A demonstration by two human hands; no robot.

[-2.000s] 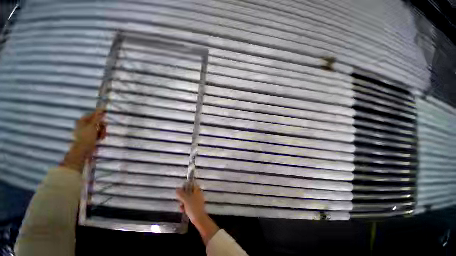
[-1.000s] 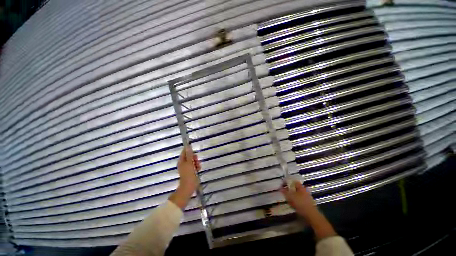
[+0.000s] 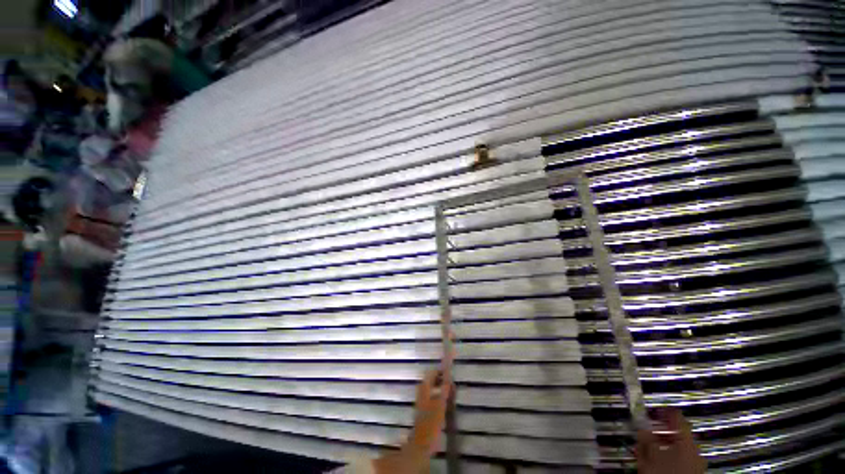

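A thin grey rectangular metal frame (image 3: 609,287) is held over the bed, its lower end cut off by the picture's edge. My left hand (image 3: 428,407) grips its left side and my right hand (image 3: 669,442) grips its right side, low in the picture. Small zigzag lines show inside its left side. Through the open centre I see white ribbed covering (image 3: 306,278) and, at the right, shiny metal bars (image 3: 732,315). I cannot tell whether the frame touches the bed.
A small brassy clip (image 3: 481,155) sits on the covering above the frame. Another clip (image 3: 804,96) is at the upper right, beside more white covering (image 3: 815,148). A cluttered, blurred background with what looks like a person (image 3: 83,222) lies at the left. A dark area (image 3: 185,444) borders the bed's lower edge.
The frame has shifted right along the bed, from over white covering to straddling the covering's edge and the bare bars. Both hands still hold it. The view has turned, showing the background at the left.
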